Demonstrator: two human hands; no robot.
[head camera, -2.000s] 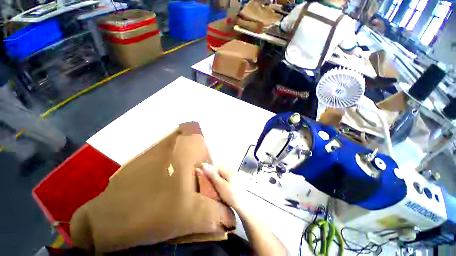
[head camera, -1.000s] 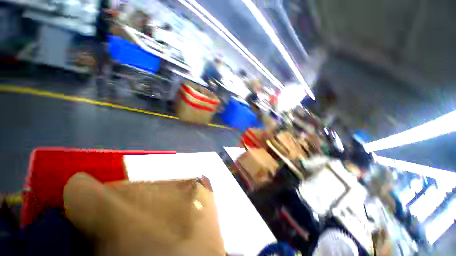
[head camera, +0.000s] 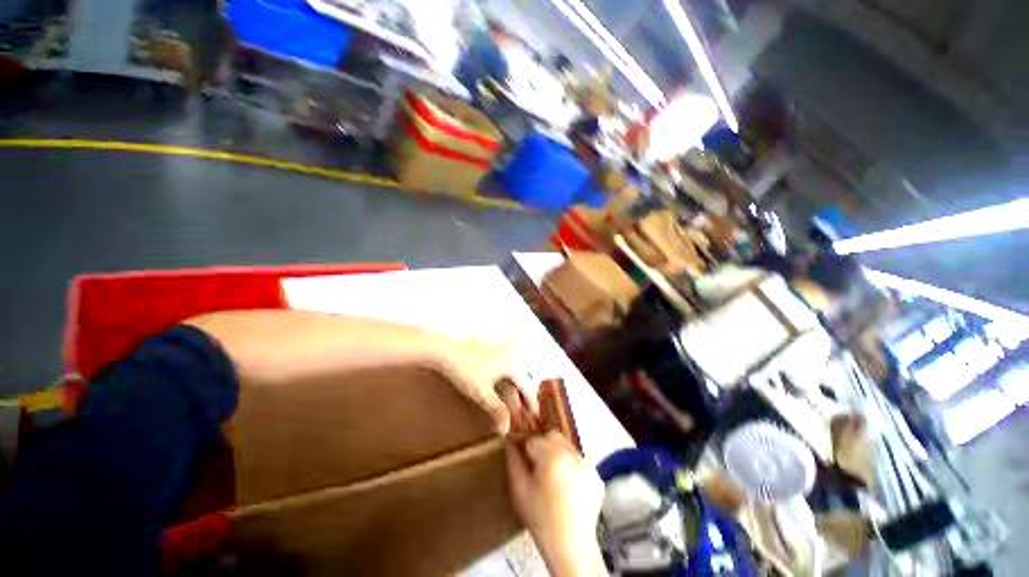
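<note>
A brown bag body (head camera: 372, 440) lies in front of me at the table's near edge, its open rim running towards my hands. My left hand (head camera: 480, 366) reaches across from the left, over the bag, and grips its far corner. My right hand (head camera: 553, 485) comes up from below and holds the same corner. A reddish-brown tab (head camera: 557, 413) sticks out between and beyond the fingers. The blue-covered sewing machine (head camera: 666, 513) is partly cut off at the bottom, right of my right hand.
A red crate (head camera: 169, 310) stands left of the white table (head camera: 395, 295). A white fan (head camera: 770, 461) is behind the machine. A person in a white top (head camera: 750, 338) sits beyond. Brown pieces (head camera: 592, 290) lie on a side table. Blue bins and a carton stand across the aisle.
The view has swung up and left, then slightly down. My left hand and sleeve have come in over the bag. Both hands now hold its corner; the bag has turned and its rim faces me.
</note>
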